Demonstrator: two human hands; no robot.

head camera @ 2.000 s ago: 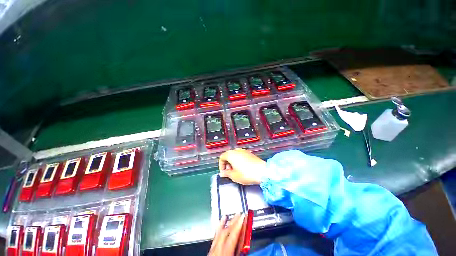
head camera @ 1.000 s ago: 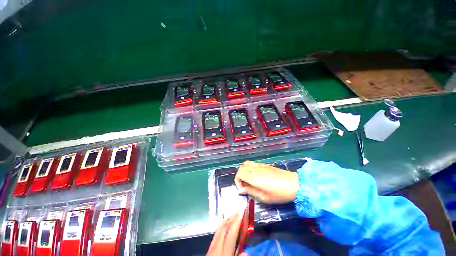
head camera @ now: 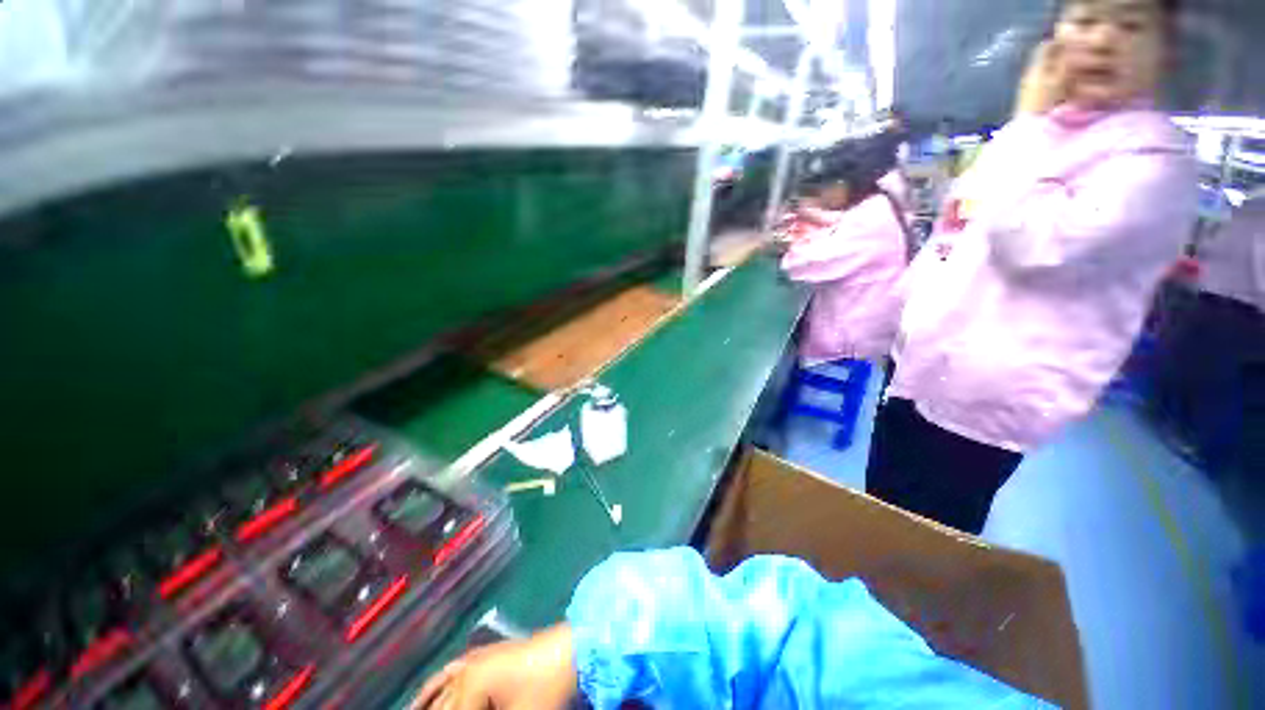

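Observation:
My right hand (head camera: 502, 677) is bare, in a blue sleeve, and cut off by the bottom edge. Its fingertips are blurred, and I cannot tell if it holds anything. My left hand is out of the picture. A small piece of the lens tray (head camera: 488, 624) shows just above my right hand. The stacked phone blister tray (head camera: 458, 534) lies at the lower left, with red and black phones (head camera: 326, 569) in its pockets, blurred. The red phone held earlier is not in view.
A white wipe (head camera: 544, 451), tweezers (head camera: 598, 491) and a dispenser bottle (head camera: 604, 430) lie on the green bench (head camera: 680, 382). A brown board (head camera: 597, 337) is behind them. An open cardboard box (head camera: 902, 555) stands by the bench. One person in pink (head camera: 1047, 264) stands; another (head camera: 853, 271) sits.
The view has swung up and to the right, bringing in the people and the box. My left hand, its red phone and the left phone tray have left the picture. My right hand is now at the bottom edge.

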